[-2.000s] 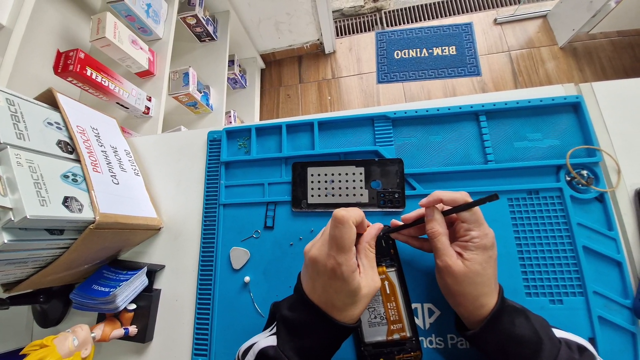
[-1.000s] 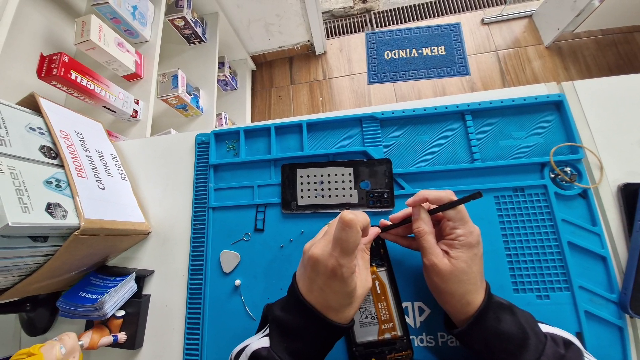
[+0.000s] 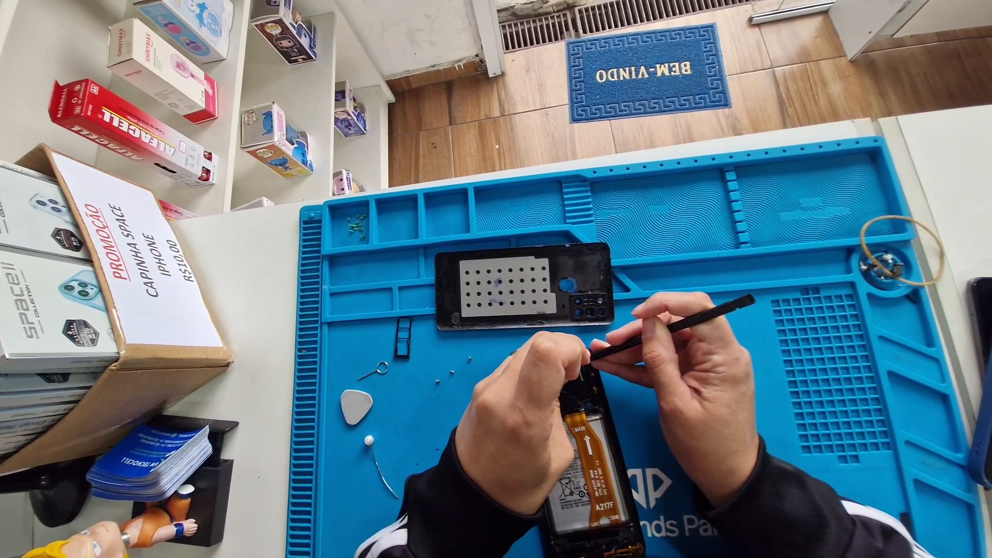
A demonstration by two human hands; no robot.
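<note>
An opened smartphone point(image 3: 597, 465) lies on a blue silicone repair mat point(image 3: 434, 465), its battery and orange flex cable showing. My left hand point(image 3: 527, 418) is curled over the phone's upper end, fingertips pinched there; whether a small part is between them is hidden. In my right hand point(image 3: 690, 380) is a black spudger point(image 3: 682, 325), held slantwise, its tip beside my left fingertips. Beyond both hands lies the phone's detached back cover point(image 3: 523, 285), inner side up. Left of my hands are a SIM ejector pin point(image 3: 375, 370), a white opening pick point(image 3: 356, 407), a black SIM tray point(image 3: 403, 338) and several tiny screws point(image 3: 452, 372).
Small green pieces point(image 3: 356, 226) sit in a mat compartment. A ring-shaped band point(image 3: 903, 249) rests over a round well at the right. At left stand a cardboard box point(image 3: 170, 364) of cases, a stack of cards point(image 3: 151, 461) and a figurine point(image 3: 159, 527). Another phone point(image 3: 983, 418) lies at the right edge.
</note>
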